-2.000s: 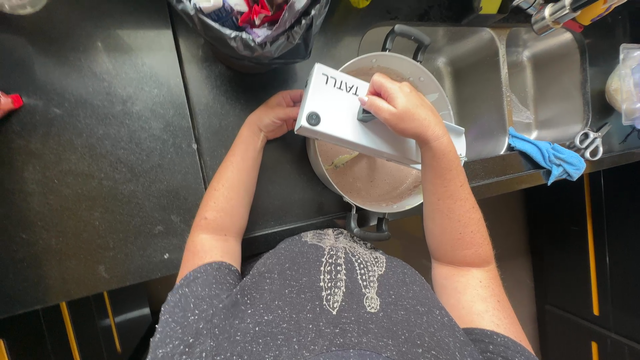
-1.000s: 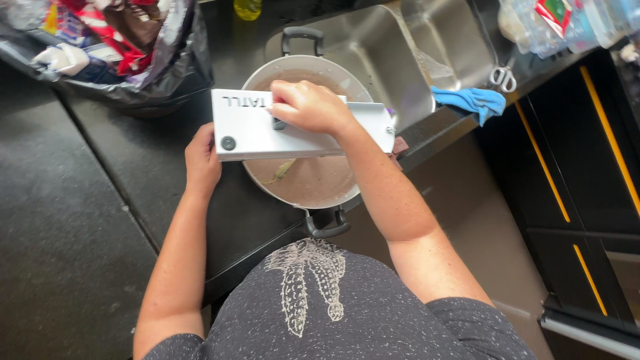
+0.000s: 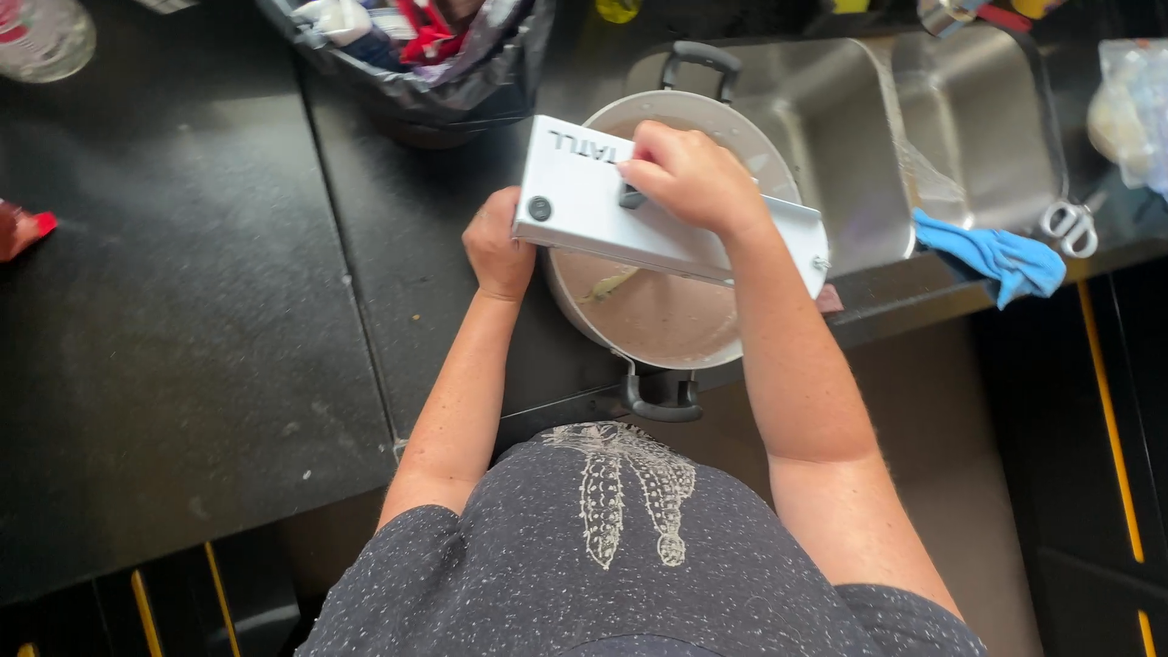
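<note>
A long white device with a black knob and black lettering (image 3: 584, 196) lies slanted across the top of a wide light-coloured pot (image 3: 570, 297). My right hand (image 3: 698, 178) is closed around the knob on the device's upper face. At the device's left end, my left hand (image 3: 500, 245) grips its edge, with the fingertips partly hidden. Pinkish-brown contents (image 3: 675, 319) show in the pot below the device, with a pale greenish strip (image 3: 610, 285) in them. One black pot handle (image 3: 662, 401) points toward my body, the other (image 3: 703, 59) away.
A double steel sink (image 3: 821, 119) adjoins the pot on the right. A blue cloth (image 3: 995, 255) and scissors (image 3: 1069, 228) lie on its front edge. A black-lined bin (image 3: 438, 100) with wrappers stands at the upper left; a clear jar (image 3: 41, 41) is farther left.
The view has shifted between frames. Both hands stay at the white device over the pot.
</note>
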